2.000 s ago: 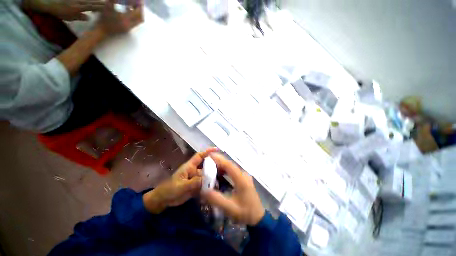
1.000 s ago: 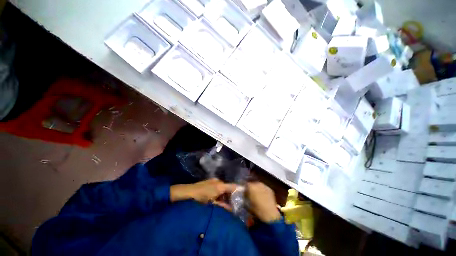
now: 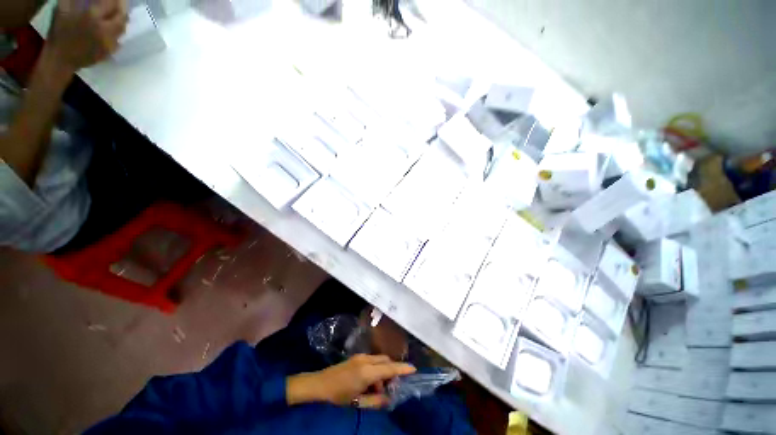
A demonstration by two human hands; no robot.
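Observation:
My left hand (image 3: pixel 357 381) is over my lap with its fingers closed on a crinkled clear plastic bag (image 3: pixel 421 386). More clear plastic (image 3: pixel 333 335) lies on my lap beyond the hand. I cannot make out my right hand; only the dark blue sleeve (image 3: pixel 438 416) shows at the bottom. Open white box bases stand in rows along the table edge, some with rounded recesses, such as one near base (image 3: pixel 534 374). Glare washes out many of their insides.
Loose white lids (image 3: pixel 568 177) are heaped behind the rows. Closed boxes (image 3: pixel 681 374) are stacked at right. A red stool (image 3: pixel 162 255) stands on the floor at left. Another person's hand (image 3: pixel 89 34) is at the upper left. A small yellow piece (image 3: pixel 517 423) shows below the table edge.
The white object held between both hands two seconds ago is no longer seen. My hands went down to the lap plastic; now only the left shows, holding the bag. The camera view has shifted.

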